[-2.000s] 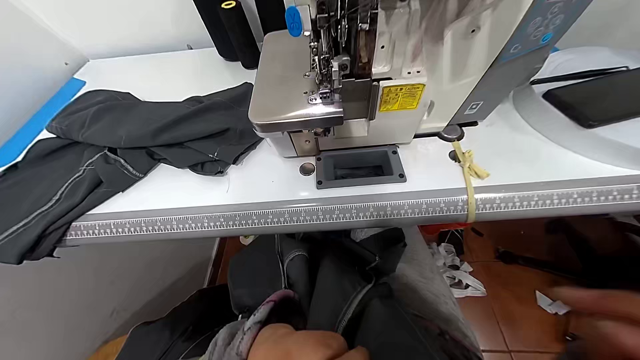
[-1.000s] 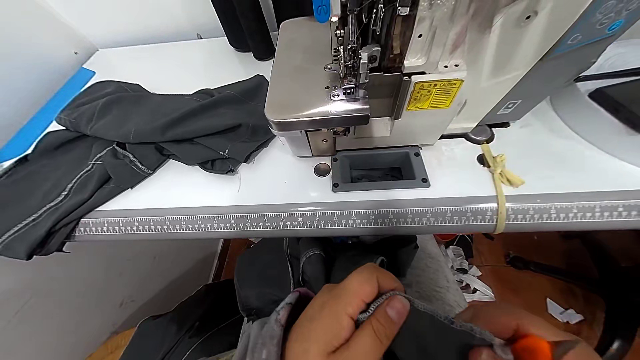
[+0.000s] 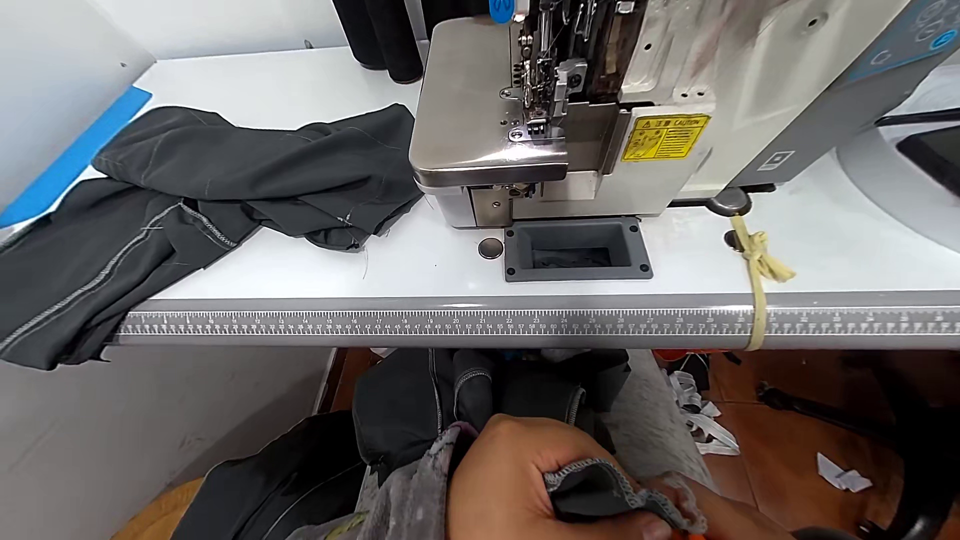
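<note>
At the bottom centre my left hand (image 3: pixel 517 480) grips the serged edge of a dark grey fabric piece (image 3: pixel 600 495). My right hand (image 3: pixel 727 514) is close beside it at the lower edge of the view, partly hidden; a bit of something orange shows between the hands, too little to name. More dark grey fabric (image 3: pixel 397 405) with overlocked seams lies over my lap. Above, on the table, stands an overlock sewing machine (image 3: pixel 480 97). Left of it lies a dark grey sewn garment (image 3: pixel 255 165), its end hanging over the table's front edge.
A measuring tape strip (image 3: pixel 450 322) runs along the table's front edge, with a yellow fabric tie (image 3: pixel 757 285) knotted around it. A grey recessed tray (image 3: pixel 577 274) sits before the machine. Dark thread cones (image 3: pixel 382 37) stand behind. White scraps (image 3: pixel 709 427) lie on the tiled floor.
My right hand, apart at the right two seconds ago, came in holding an orange-handled thing and is now close beside my left hand. My left hand has taken up the serged fabric edge.
</note>
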